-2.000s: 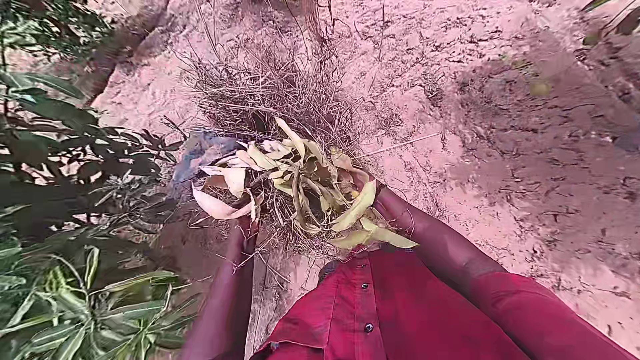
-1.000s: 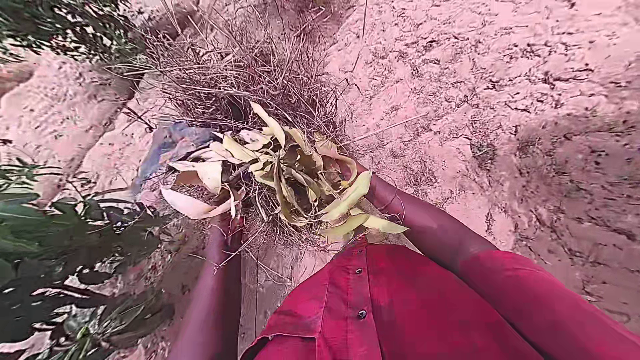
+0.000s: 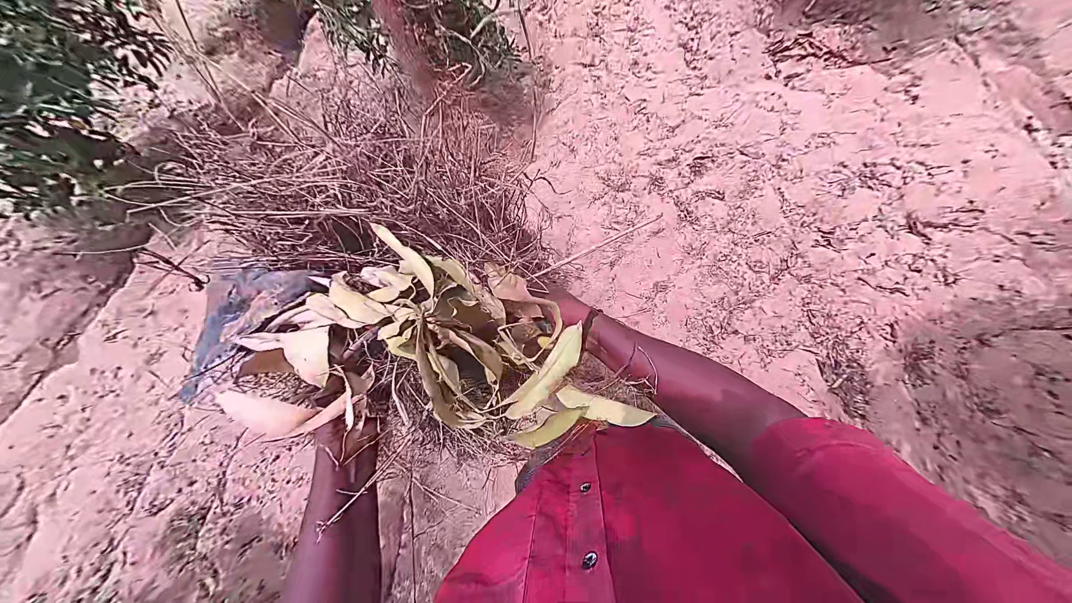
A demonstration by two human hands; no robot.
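Observation:
Against my front I carry a bundle of dry grass and thin twigs [image 3: 360,184], with pale yellow-green dried leaves [image 3: 452,327] heaped on its near side. My left hand [image 3: 347,427] is under the leaves at the bundle's left; its fingers are mostly hidden. On the other side my right hand [image 3: 565,310] grips the bundle at its edge, the fingertips buried in the grass and leaves. A dark blue-grey piece of cloth or plastic [image 3: 243,318] lies at the bundle's left side, beside my left hand.
Pinkish dry ground [image 3: 754,209] with scattered litter stretches around me. Green leafy bushes [image 3: 59,100] stand at the upper left. A reddish stem or trunk [image 3: 406,42] rises beyond the bundle at the top, with more foliage beside it.
The view has moved along the ground; the green foliage at the lower left has left the frame. Both hands stay at the bundle, held much as before.

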